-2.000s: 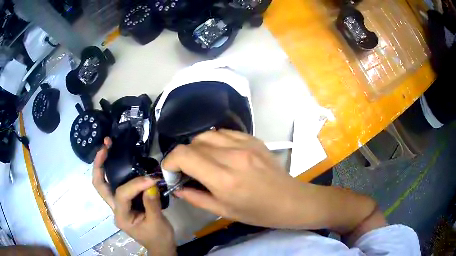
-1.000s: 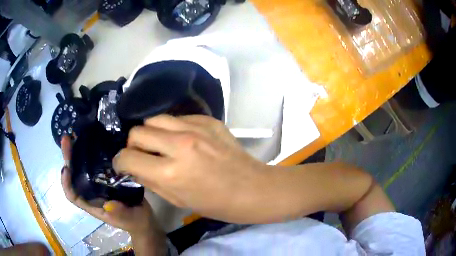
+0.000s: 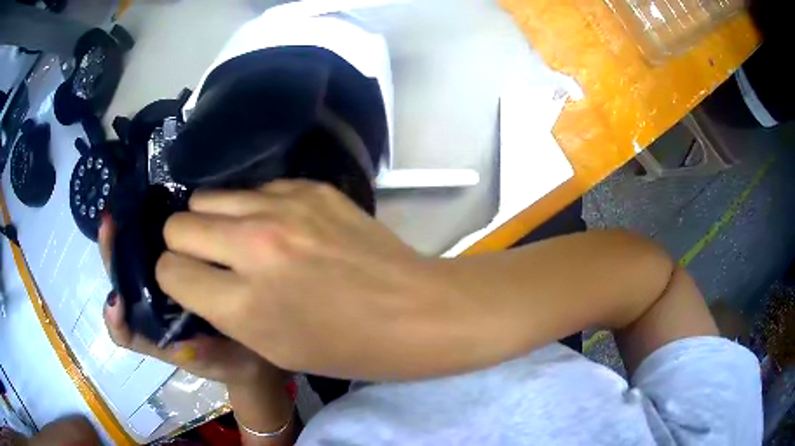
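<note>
My left hand holds a black camera head housing from below and the left side. My right hand lies over the housing's opening with bent fingers. A thin silvery stick-like piece shows under its fingers; whether the fingers grip it is unclear. The wires inside the housing are hidden. Behind the hands stands the large black camera body in its white outer casing, with a white antenna sticking out to the right.
A black LED-face module lies left of the housing, and another farther left. A board-side module lies at the upper left. White card is by the orange bench edge. A clear blister tray is upper right. Part of a person shows bottom left.
The bench scene has shifted upward in view. My right hand first worked at fingertips near my left, then moved over the housing's opening. My left hand has turned the housing and cups it.
</note>
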